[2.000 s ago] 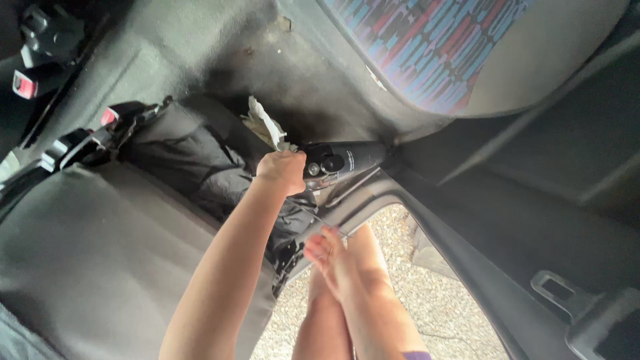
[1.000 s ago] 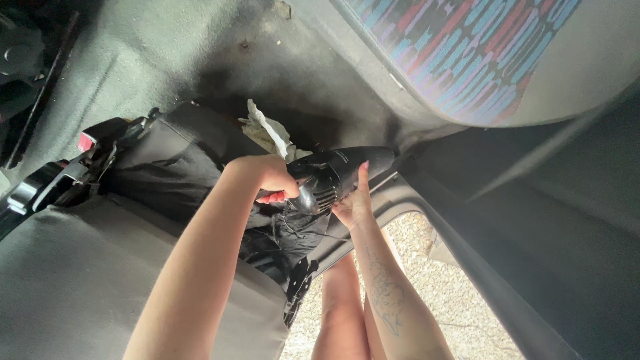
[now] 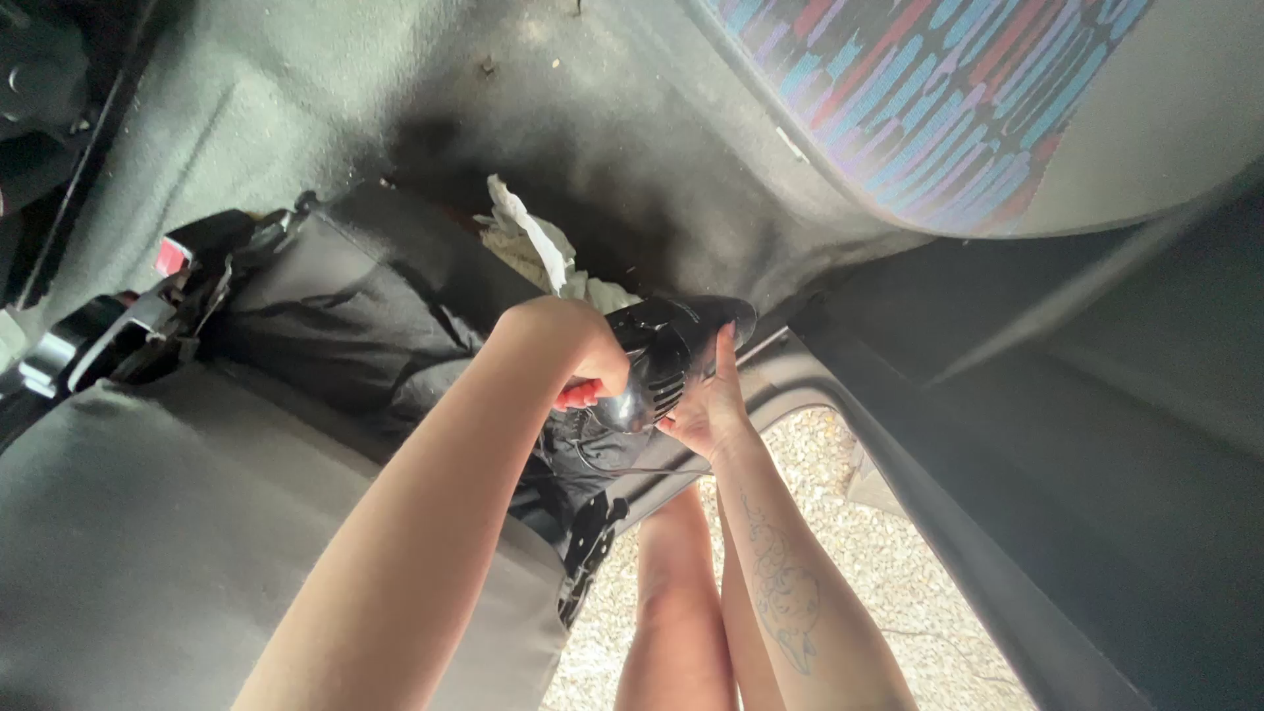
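A black handheld vacuum cleaner (image 3: pixel 652 370) is between my two hands, low in the footwell of a car. My left hand (image 3: pixel 583 351) is closed around its handle, with red fingernails showing beneath. Against the vented side and the front part rests my right hand (image 3: pixel 713 400), its thumb pointing up along the casing. A thin dark cord (image 3: pixel 642 472) runs below the vacuum toward the door sill. Crumpled whitish paper or cloth (image 3: pixel 538 242) lies just behind my left hand, at the edge of the dark floor.
At left is a grey car seat (image 3: pixel 197 533) with black fabric (image 3: pixel 365 316) and a seat-belt buckle (image 3: pixel 171 257). A patterned seat back (image 3: pixel 918 99) is at upper right, the dark door (image 3: pixel 1047 395) at right. Gravel (image 3: pixel 829 494) and bare legs (image 3: pixel 676 602) show through the door opening.
My right hand, apart from the vacuum two seconds ago, has moved up onto its casing. The vacuum has turned in my left hand, so its vented side now shows.
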